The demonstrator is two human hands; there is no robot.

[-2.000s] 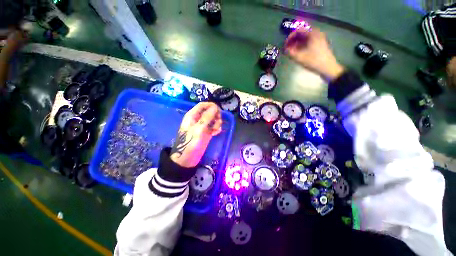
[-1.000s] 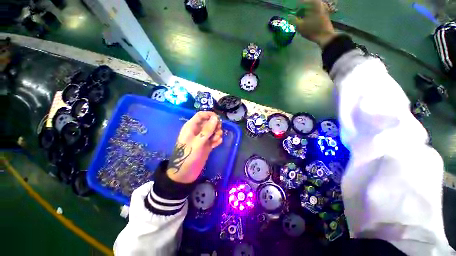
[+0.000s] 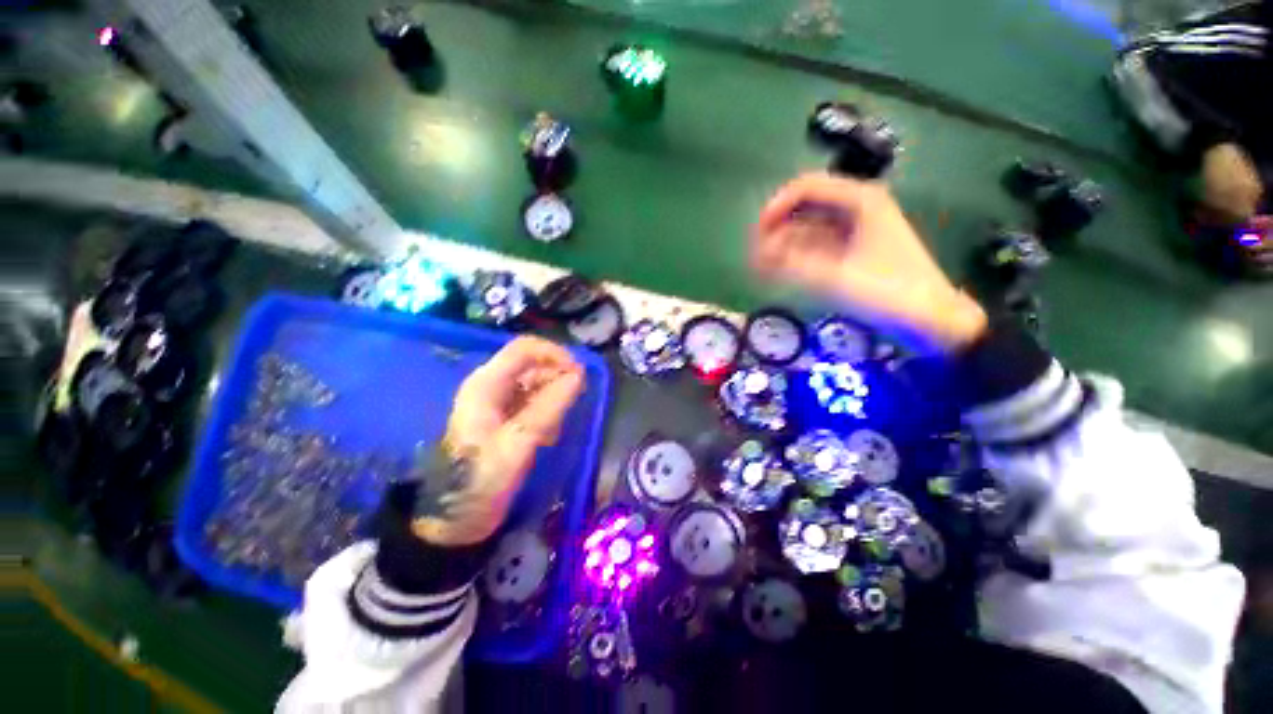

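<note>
My left hand point(image 3: 492, 435) is over the right part of the blue plastic tray point(image 3: 198, 433). Its thumb and fingers are pinched together; whether a tiny part is between them cannot be made out. Small metal parts point(image 3: 286, 481) lie heaped in the tray's left half. My right hand point(image 3: 868, 258) is blurred, above the belt's near edge, fingers curled with a gap and nothing visible in them. LED circuit boards point(image 3: 817, 534) and pale round bases point(image 3: 708, 540) lie right of the tray. One board point(image 3: 619, 552) glows pink, another point(image 3: 838, 389) blue.
Black round housings point(image 3: 123, 398) are piled left of the tray. A pale upright post point(image 3: 258, 126) stands at the belt edge. The green belt carries several light units, one glowing green point(image 3: 638, 70). Another person's hand point(image 3: 1231, 181) is at the far right.
My right hand has come back from the far part of the belt towards me. Light units on the belt appear further left. My left hand stays pinched over the tray.
</note>
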